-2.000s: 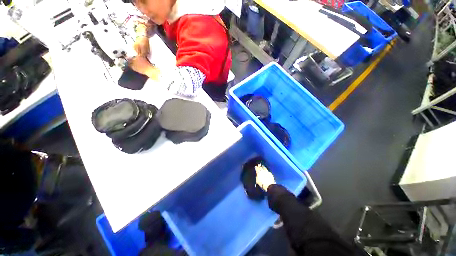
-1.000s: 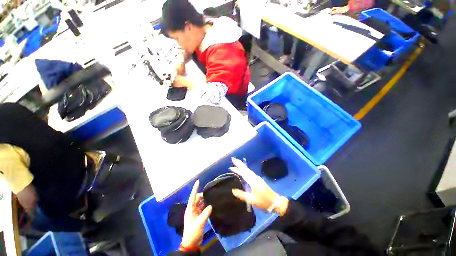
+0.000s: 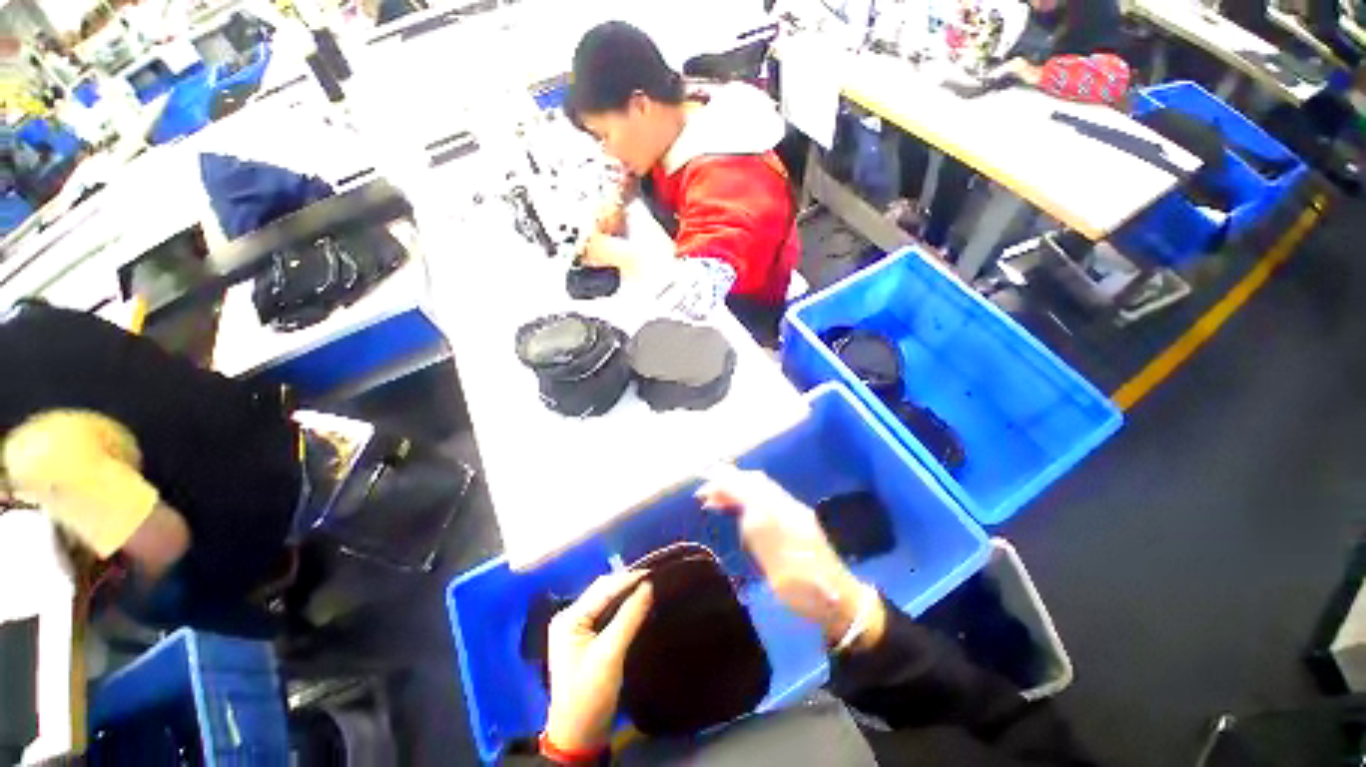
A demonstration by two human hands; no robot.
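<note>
A black rounded sewn pouch [image 3: 694, 644] with a pale edge line is held above a blue tote [image 3: 914, 558] at the lower middle. My left hand [image 3: 593, 653] pinches its upper left rim between thumb and fingers; a small pale tip shows above these fingers. My right hand [image 3: 787, 552] is raised off the pouch's upper right, blurred, its fingertips near each other; whether it holds anything small cannot be told. Another black piece [image 3: 855, 526] lies in the tote behind my right hand.
A white table [image 3: 599, 477] bears two dark pouch stacks [image 3: 683, 363]. A person in red [image 3: 734, 195] works at a machine behind. A second blue tote [image 3: 1034, 450] holds black pieces. A white-rimmed bin [image 3: 1049, 622] stands at right. Another person [image 3: 150, 435] is at left.
The view has shifted, so the scene sits further right and lower. My right hand has come off the pouch and lifted. My left hand has closed on its rim.
</note>
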